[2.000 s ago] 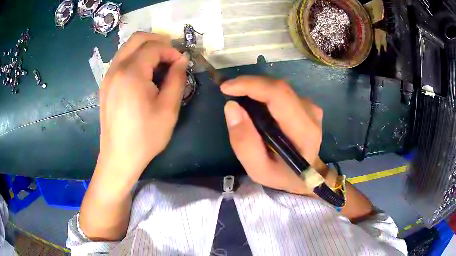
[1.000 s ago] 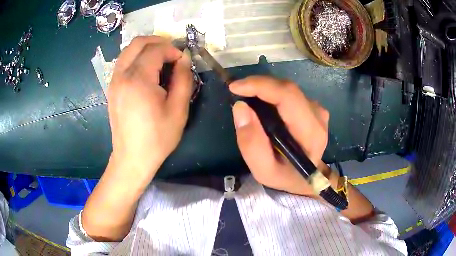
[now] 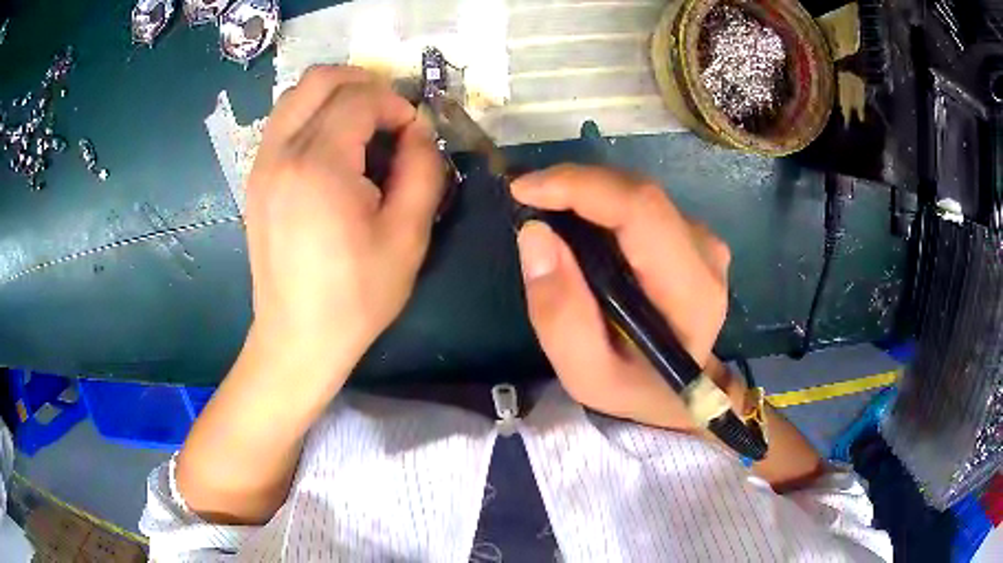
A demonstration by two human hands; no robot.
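Observation:
My right hand (image 3: 621,297) holds the black soldering iron (image 3: 649,330) like a pen. Its brownish shank points up and left, its tip at the near end of a small elongated silvery piece (image 3: 433,73) on the taped work pad (image 3: 583,66). My left hand (image 3: 341,198) is closed with thumb and fingertips pinched just left of the tip. Part of a round silvery ornament (image 3: 448,181) shows at the right side of my left thumb; my fingers hide most of it and what exactly they pinch.
Several round silvery ornaments (image 3: 249,29) lie upper left, loose metal bits (image 3: 39,141) at far left. A torn tape strip (image 3: 228,138) hangs off the pad. A round tub (image 3: 687,83) of silvery grains stands right, beside a black fixture (image 3: 935,110). Blue bins (image 3: 138,412) are below left.
Both hands have moved slightly right compared with two seconds ago. The view has shifted a little, and the iron's tip remains close to the small piece.

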